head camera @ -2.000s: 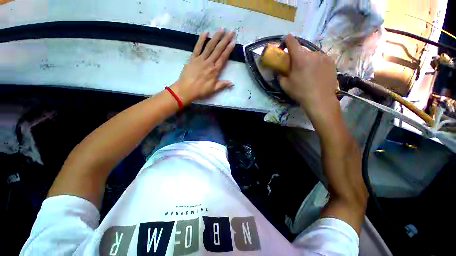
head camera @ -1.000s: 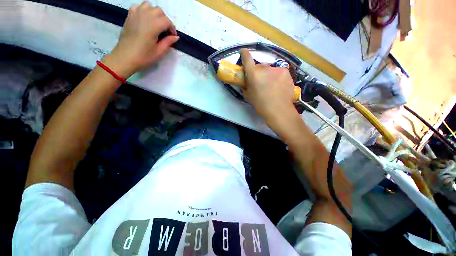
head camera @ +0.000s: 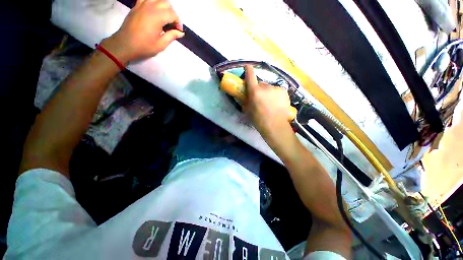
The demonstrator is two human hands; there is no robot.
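Note:
A long black fabric strip (head camera: 204, 46) lies along the near side of the white table. My left hand (head camera: 150, 29) pinches the strip at the upper left, fingers curled and thumb bent toward them. My right hand (head camera: 265, 101) is closed on the yellow handle of the steam iron (head camera: 271, 71). The iron stands on the strip with its tip toward my left hand and hides the strip under it. More black strip (head camera: 350, 165) shows behind the iron, beside my right forearm. A long yellow template (head camera: 325, 97) lies bare beyond the iron.
A wide black strip (head camera: 358, 66) and a narrower one (head camera: 403, 63) lie farther across the white table (head camera: 170, 76). A yellow hose (head camera: 369, 153), black cord (head camera: 339, 190) and whitish line (head camera: 350, 183) run from the iron to the lower right. Pale cloth hangs below the table at left.
The view has turned, so the table now slants more steeply and the far black strips show more. More strip shows behind the iron. My left hand went from lying flat on the strip to pinching it.

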